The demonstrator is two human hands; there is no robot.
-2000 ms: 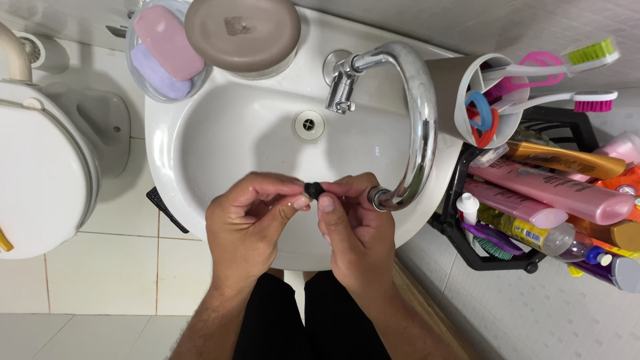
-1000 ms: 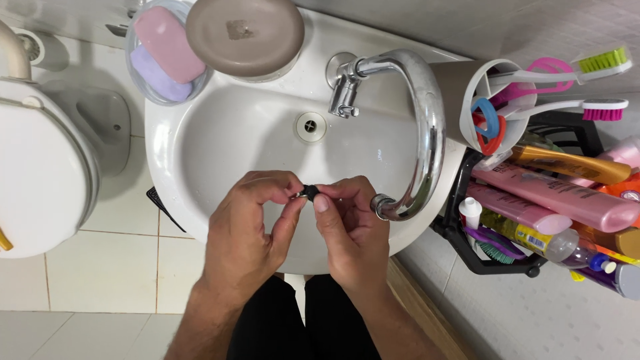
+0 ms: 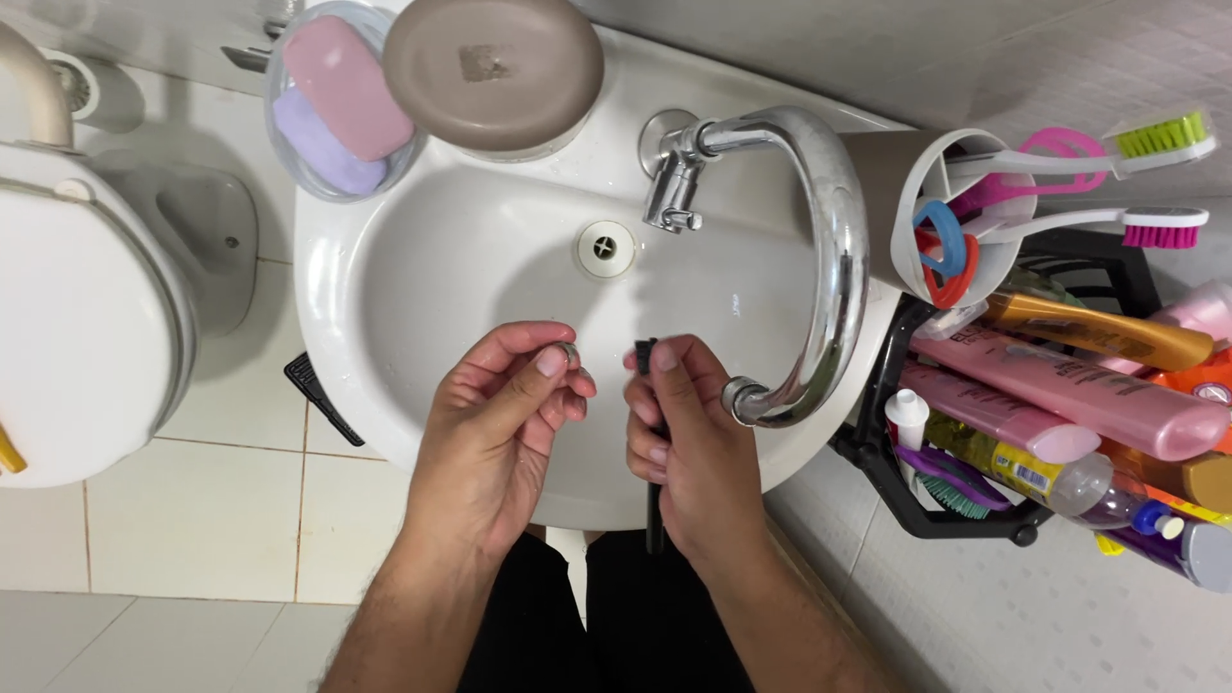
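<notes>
Above the near part of a white washbasin (image 3: 452, 279), my left hand (image 3: 505, 414) pinches a small ring-like metal piece (image 3: 570, 352) between thumb and index finger. Its exact kind is hard to tell. My right hand (image 3: 688, 423) grips a slim black brush (image 3: 645, 354), bristle head up between thumb and fingers, its dark handle running down through the palm. The two hands are apart. Just right of my right hand is the open end of the curved chrome faucet (image 3: 837, 260). The drain (image 3: 606, 248) lies beyond both hands.
A soap dish with pink and lilac soap bars (image 3: 346, 87) and a taupe oval container (image 3: 496, 67) stand on the basin's back left. At right are a toothbrush cup (image 3: 881, 207) and a black rack (image 3: 895, 500) of bottles. A toilet (image 3: 87, 318) is at left.
My hands were together at a small dark thing; now they have moved apart, with the brush in my right hand and the small metal piece in my left.
</notes>
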